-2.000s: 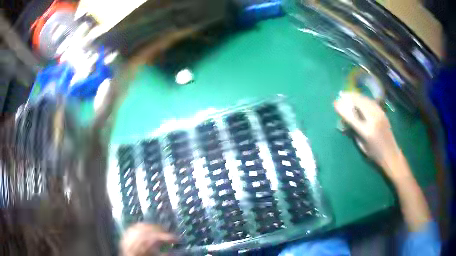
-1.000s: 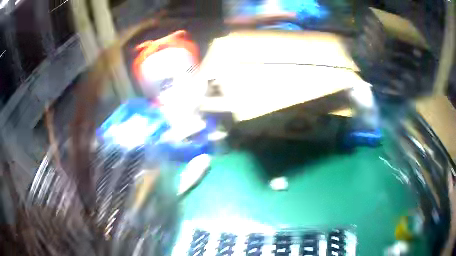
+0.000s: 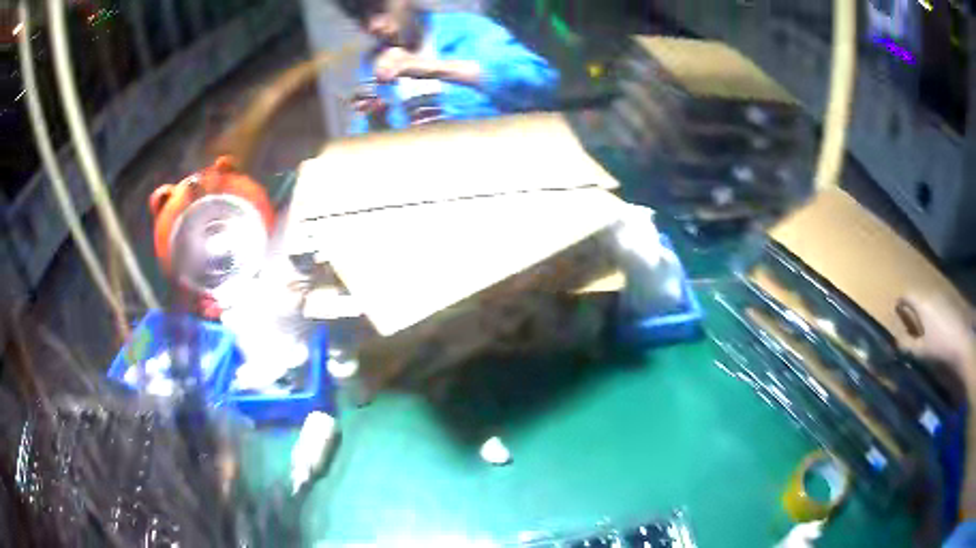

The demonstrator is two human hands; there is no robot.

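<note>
My right hand (image 3: 940, 324) is at the right edge, blurred. It reaches over the brown cardboard sheet (image 3: 845, 241) on top of the stacked packed trays (image 3: 824, 364). Its fingertips are at the sheet, but whether they grip it is unclear. My left hand is not in view. The clear blister tray of black parts (image 3: 642, 535) shows only its far end at the bottom edge. A yellow tape roll (image 3: 816, 487) lies at the right of the green mat, with a small white object (image 3: 803, 533), perhaps the bottle, cut off below it.
A small white cap-like piece (image 3: 494, 451) and a slim white tube (image 3: 315, 450) lie on the mat. A large cardboard box (image 3: 460, 171) stands at the back between blue bins (image 3: 278, 408). An orange-red round device (image 3: 214, 241) is left. A person in blue (image 3: 471, 59) is beyond; more stacked trays (image 3: 717, 139) behind.
The view has tilted up, so the tray has dropped to the bottom edge. My right hand has gone from beside the tape to the stack at right. My left hand has left the picture.
</note>
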